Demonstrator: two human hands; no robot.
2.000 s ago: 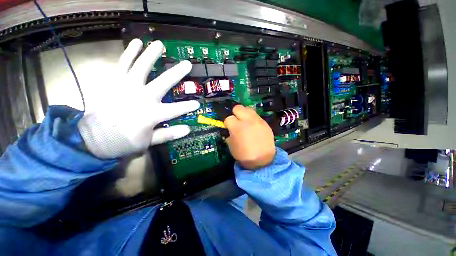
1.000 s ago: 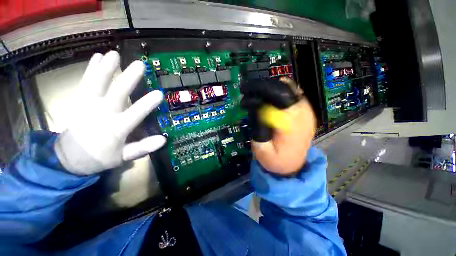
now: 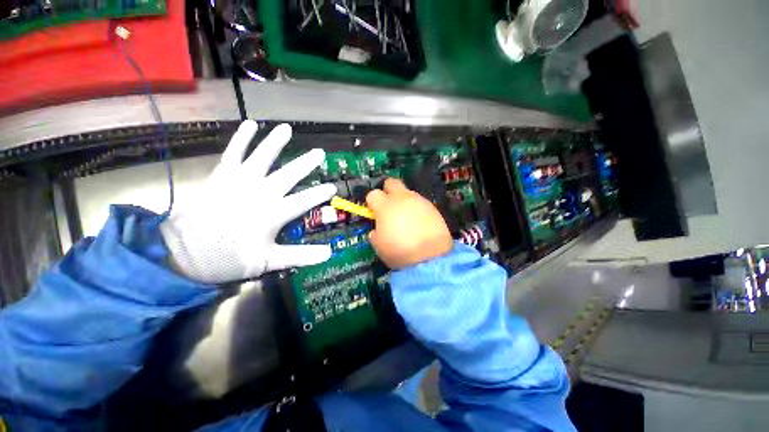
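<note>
A green circuit board (image 3: 337,316) crowded with parts sits in a black carrier (image 3: 291,337) on the line. My left hand (image 3: 240,207), in a white glove, is spread open over the carrier's left side, its fingertips over the board's upper left. My right hand (image 3: 409,226) is closed around a slim yellow tool (image 3: 352,207) over the middle of the board. The tool's yellow end points left, close to my gloved fingers. A red-and-white coil (image 3: 325,216) shows between my hands. The right fingertips are partly hidden.
More boards in carriers (image 3: 548,181) lie to the right, past a dark gap. A silver rail (image 3: 405,105) runs behind. Beyond it are a red tray (image 3: 126,63) with a board, a black parts tray (image 3: 354,38) and a white fan (image 3: 544,25). A blue cord hangs at left.
My right hand has moved left from the board's right part to its middle with the yellow tool. My left hand has moved right, over the board's edge. The view has shifted, showing more behind the line.
</note>
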